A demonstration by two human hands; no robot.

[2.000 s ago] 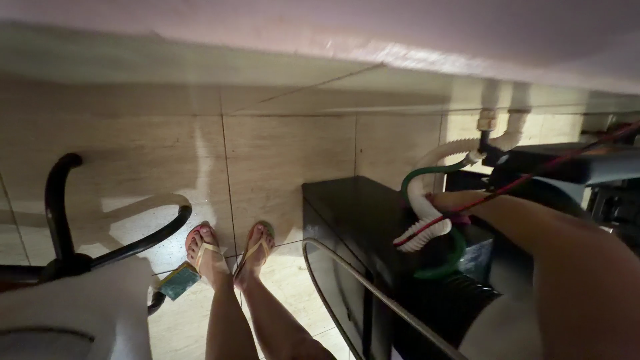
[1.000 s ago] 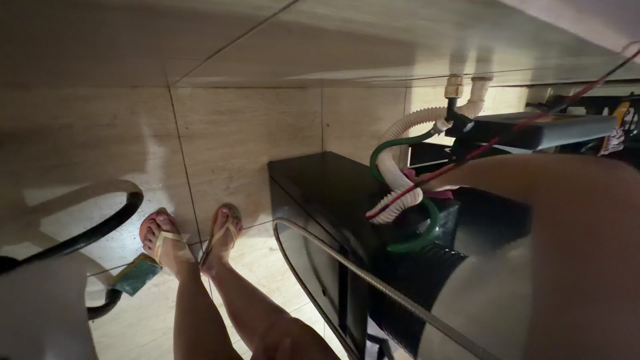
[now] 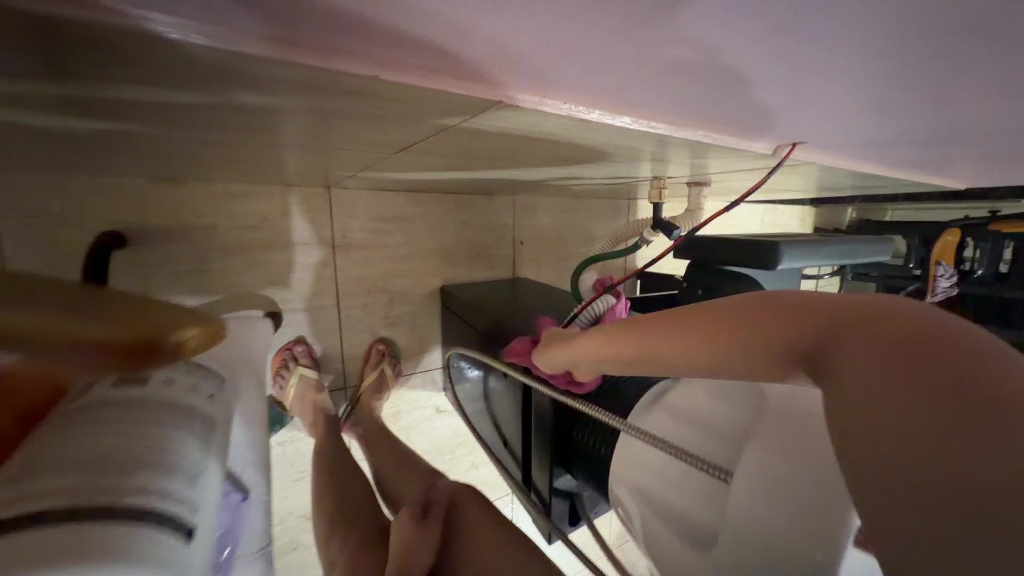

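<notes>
My right hand reaches in from the right and grips a pink cloth at the top of a black box-shaped unit. Part of the cloth lies around a pale corrugated hose just beyond my fingers. A green hose curves beside it, and a thin red and black cable crosses in front. My left hand is low in the view, against my bent leg; its fingers are not clear.
A braided metal hose loops in front of the black unit. Pipe fittings join the tiled wall. A white rounded object stands under my right arm. At left are a blurred white container and a black curved tube.
My right hand has come from behind the pale hose to its near side, over the black unit, and more of the pink cloth shows. My left hand has come into view.
</notes>
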